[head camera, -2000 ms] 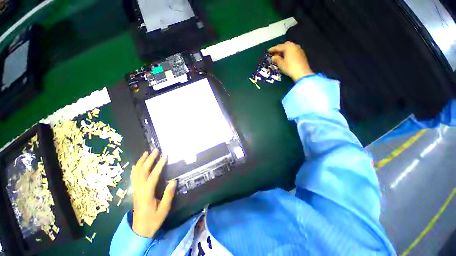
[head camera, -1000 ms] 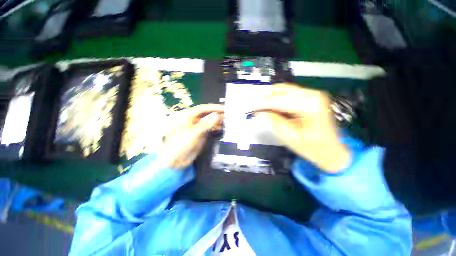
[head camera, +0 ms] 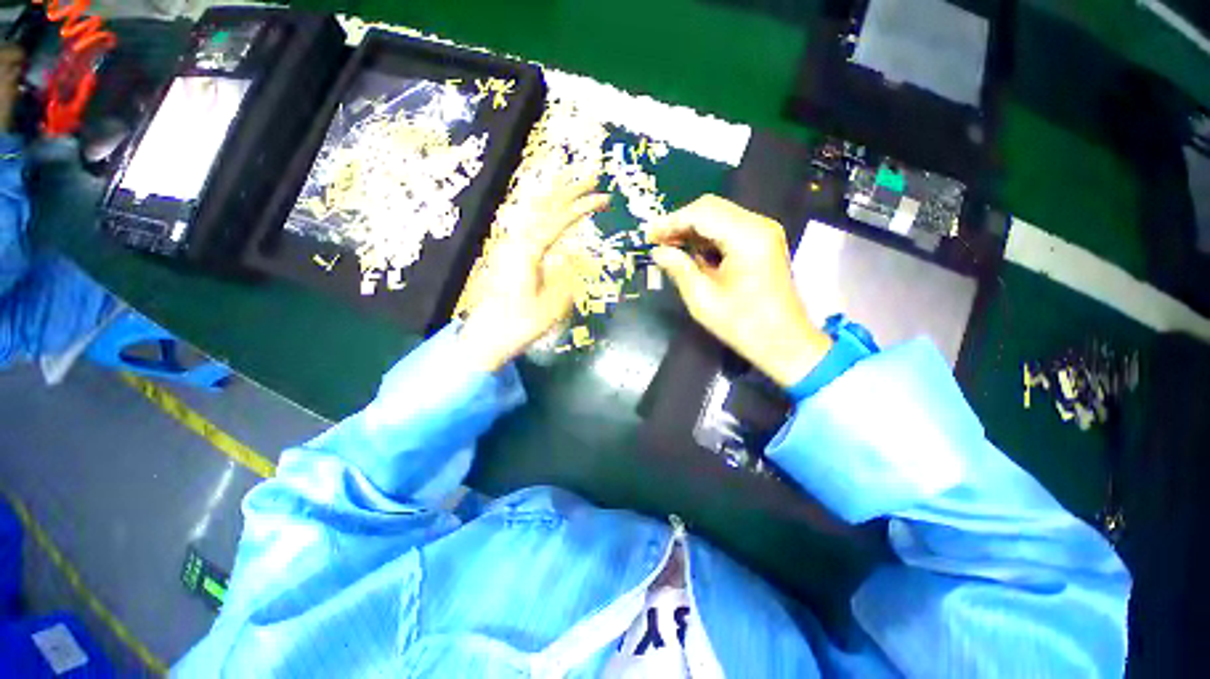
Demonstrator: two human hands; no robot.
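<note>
A heap of small cream pieces (head camera: 511,239) lies on the green mat between the black parts tray and the tablet unit. My left hand (head camera: 537,272) rests over the heap, fingers apart; I cannot tell if it touches a piece. My right hand (head camera: 743,279) is at the heap's right edge, thumb and fingertips pinched together; a small dark thing shows at the fingertips, too small to name. The tablet unit (head camera: 882,285), with a pale panel and a green patch on its circuit board (head camera: 905,199), lies on a black holding tray, partly hidden by my right hand and sleeve.
The black parts tray (head camera: 524,100) holds cream pieces and clear plastic. Another tablet unit (head camera: 179,139) lies at far left, and one (head camera: 922,47) at the back. A small mixed parts cluster (head camera: 1081,385) lies at right. A person's blue sleeve (head camera: 60,299) shows at the left edge.
The view has turned left. Both hands, which were over the tablet unit, have moved left to the cream heap. My right hand is now clear of the pale panel's middle.
</note>
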